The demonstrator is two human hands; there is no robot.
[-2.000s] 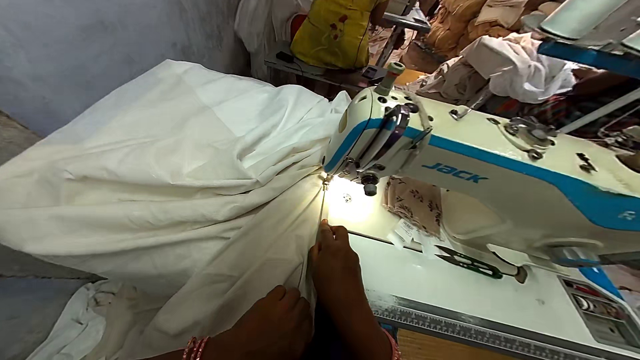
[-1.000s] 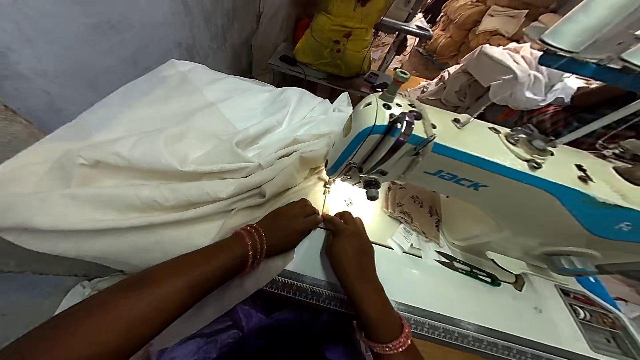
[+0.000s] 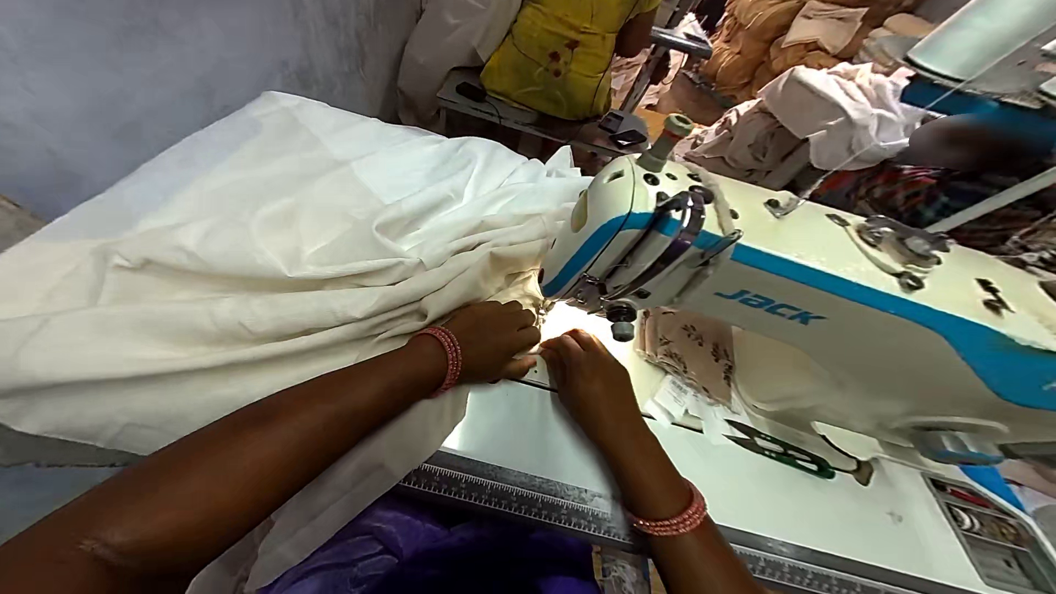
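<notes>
A large white fabric [image 3: 313, 247] lies in folds over the left of the table and reaches the needle area of a Jack sewing machine [image 3: 792, 289]. My left hand [image 3: 493, 342] grips the fabric's edge just in front of the lit needle area. Close beside it on the right, my right hand [image 3: 590, 379] pinches the same edge between thumb and fingers. The fingertips of both hands nearly meet. The needle and presser foot are mostly hidden behind my left hand and the machine head.
Green-handled thread snips [image 3: 780, 450] lie on the machine bed, near folded printed fabric [image 3: 689, 351] and white labels [image 3: 672, 398]. A measuring tape strip [image 3: 528, 495] runs along the front edge. Behind the machine, a person in yellow [image 3: 549, 58] is near heaped cloth [image 3: 841, 107].
Two seconds ago my left hand was lower, near the front edge; it has moved up to the needle area. My right hand has also moved up nearer the needle.
</notes>
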